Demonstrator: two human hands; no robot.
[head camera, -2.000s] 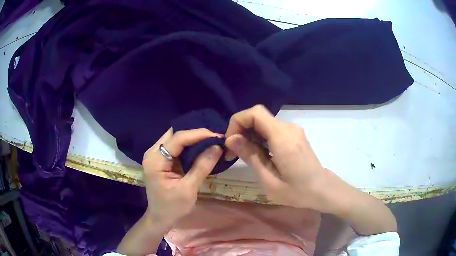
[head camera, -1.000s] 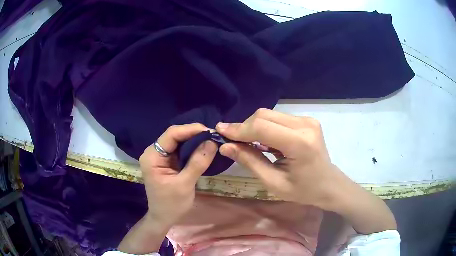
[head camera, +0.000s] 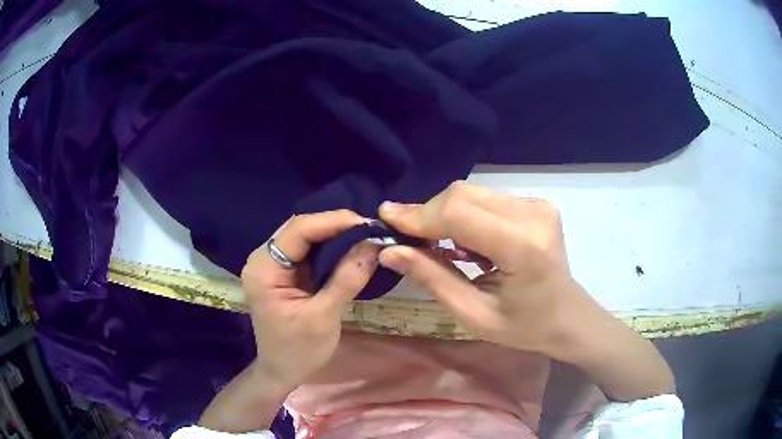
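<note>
A dark purple to navy garment (head camera: 300, 129) lies over much of the white table, with one sleeve (head camera: 583, 94) stretched out to the right. My left hand (head camera: 300, 291), with a ring on one finger, pinches a bunched edge of the garment near the table's front edge. My right hand (head camera: 497, 266) holds small thread snips (head camera: 383, 241) between thumb and fingers. Their blades are at the pinched edge, touching or very close to my left fingertips. The reddish grip shows partly under my right fingers. Whether a thread is between the blades is too small to tell.
The white table (head camera: 583, 249) has drawn lines and a worn yellowish front edge (head camera: 669, 324). Shiny purple cloth (head camera: 137, 351) is heaped below the edge at left, near a grey shelf frame at the far left. Pink cloth (head camera: 429, 377) covers my lap.
Two seconds ago my right fingertips met at the cloth with no blades visible. Now the blades show at the pinched edge. The garment has shifted slightly up and left in view.
</note>
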